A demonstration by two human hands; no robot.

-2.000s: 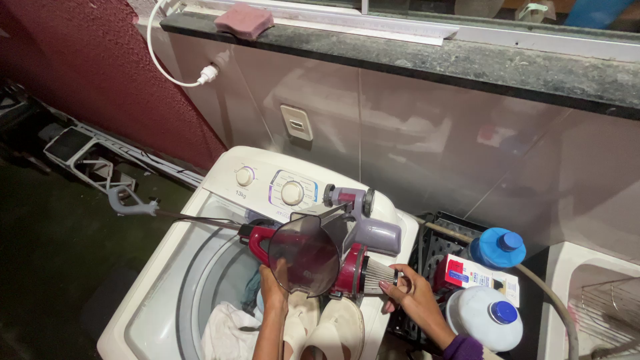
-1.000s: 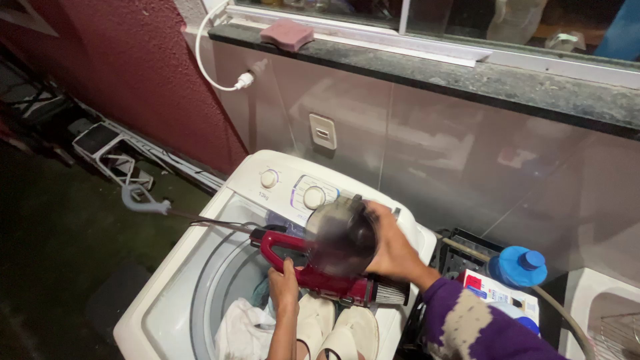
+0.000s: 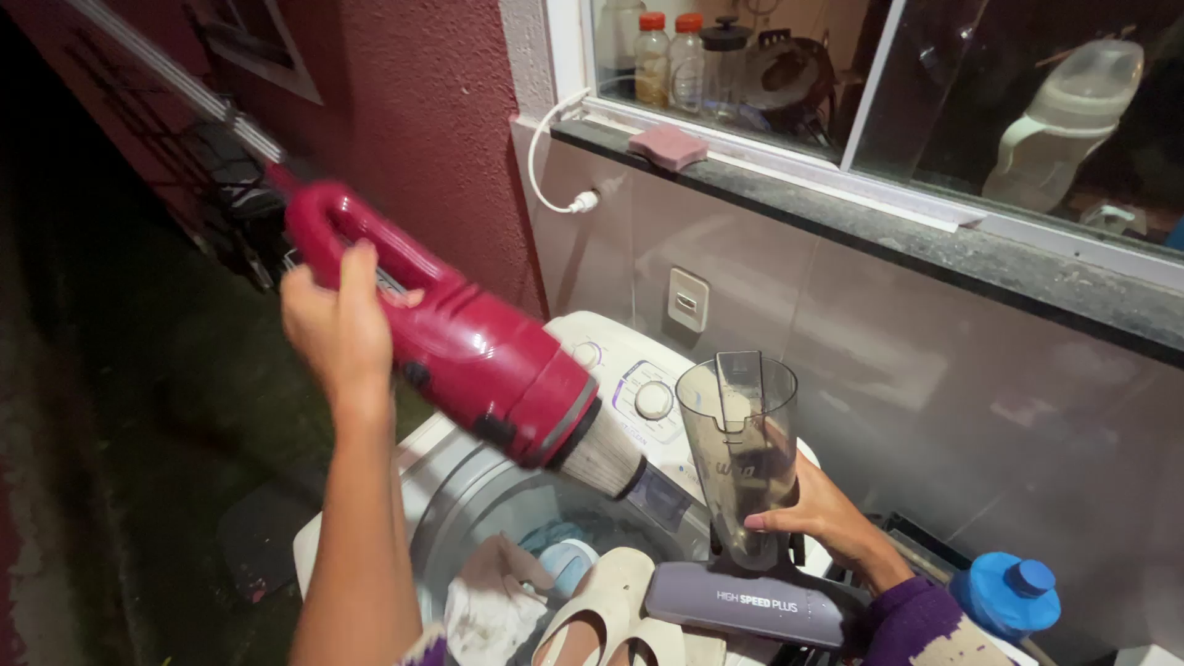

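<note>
My left hand (image 3: 347, 324) grips the red body of a stick vacuum cleaner (image 3: 481, 342) near its handle, lifted and tilted over the washing machine. A pleated filter (image 3: 601, 453) shows at the vacuum's lower end. To the right, my right hand (image 3: 814, 518) holds the clear dust container (image 3: 740, 453), which stands upright with its open rim up and the grey floor head (image 3: 758, 601) attached below it. The vacuum body and the container are apart. Light-coloured sandals (image 3: 601, 592) lie beside the floor head, above the washer's opening.
Beneath is a white top-loading washing machine (image 3: 592, 333) with cloths (image 3: 495, 592) in its drum. A blue-capped bottle (image 3: 1008, 592) stands at the lower right. Behind run a tiled wall with a socket (image 3: 688, 300) and a dark stone sill (image 3: 879, 250) bearing a pink sponge (image 3: 668, 147).
The red vacuum body has risen to the upper left in my left hand. It and the dust container, close together one second ago, are now apart. The view has shifted.
</note>
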